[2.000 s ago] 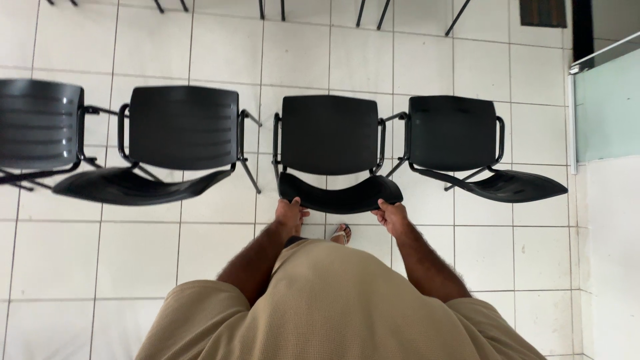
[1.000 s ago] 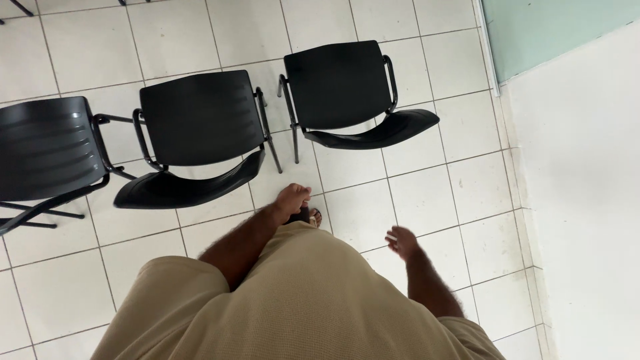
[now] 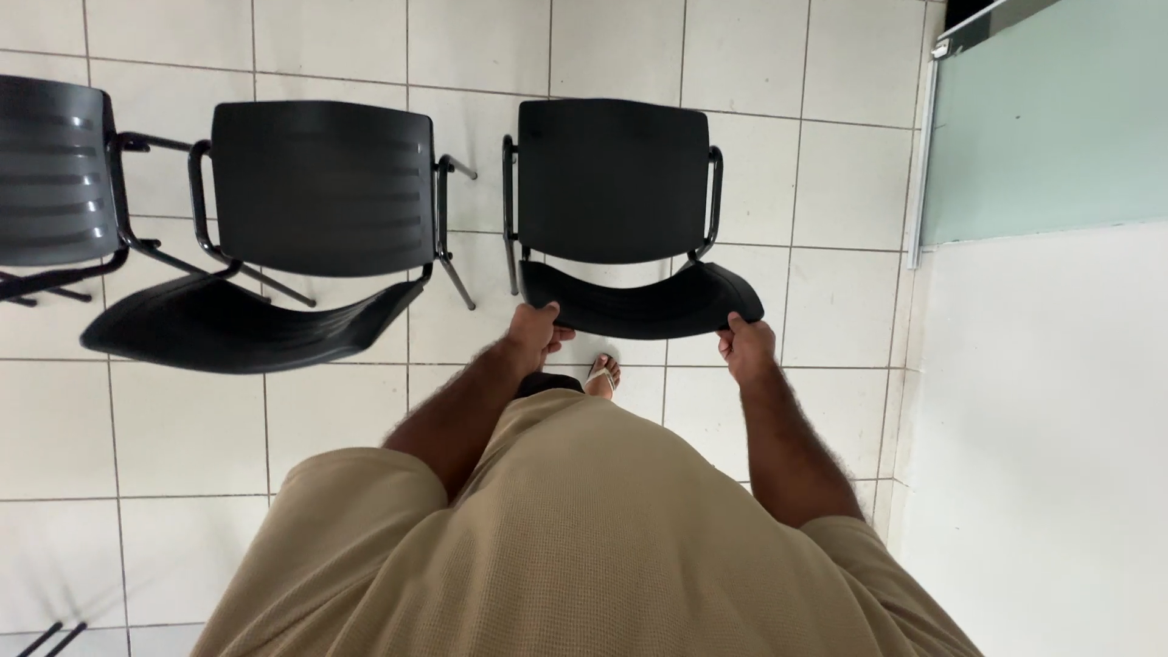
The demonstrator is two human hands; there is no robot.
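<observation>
A black plastic chair with a metal frame [image 3: 613, 182] stands right of centre, its curved backrest [image 3: 643, 306] towards me. My left hand [image 3: 540, 336] grips the left end of this backrest's top edge. At its right end, my right hand [image 3: 750, 345] is closed on the same edge. To the left stands another black chair [image 3: 324, 187], with a gap between the two. Its backrest [image 3: 251, 333] is not touched by either hand.
A third chair [image 3: 50, 173] is cut off at the left edge. White floor tiles [image 3: 328, 429] lie below. At the right are a white wall [image 3: 1040, 411] and a greenish glass panel [image 3: 1049, 128]. My sandalled foot [image 3: 602, 374] shows below the held backrest. Thin dark legs [image 3: 64, 639] show at the lower left.
One second ago both hands were off the chairs; now they hold the rightmost chair's backrest. Two seconds ago they held the backrest of the chair beside it. The view has shifted.
</observation>
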